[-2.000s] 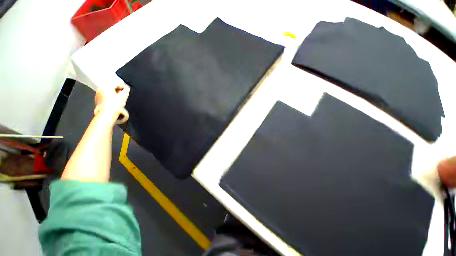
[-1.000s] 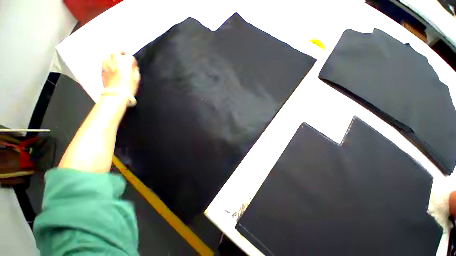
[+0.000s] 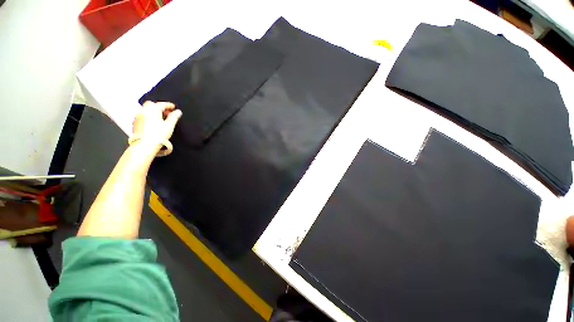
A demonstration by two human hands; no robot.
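Observation:
A glossier black stack of panels [image 3: 296,126] lies at the left and overhangs the table edge. A straight-edged black layer [image 3: 230,85] lies across its upper left part; whether it is folded over cannot be told. My left hand [image 3: 156,124] is at the stack's left edge, fingers bent; whether they pinch the sheet is unclear. A matte black cut panel [image 3: 434,233] with notched corners lies flat in front, a thin pale line along its edges. Only a bit of my right hand [image 3: 570,231] shows at the right rim, beside something dark; its grip is hidden.
Another matte black stack [image 3: 484,94] lies at the far right on the white table [image 3: 340,182]. A small yellow item [image 3: 382,44] is between the stacks. A red bin [image 3: 116,22] stands beyond the table's far left. The dark floor has a yellow line [image 3: 208,255].
A straight-edged layer now shows on the upper left of the glossier stack. My left hand's fingers have opened somewhat from a fist. The view has shifted slightly; the front panel lies as before.

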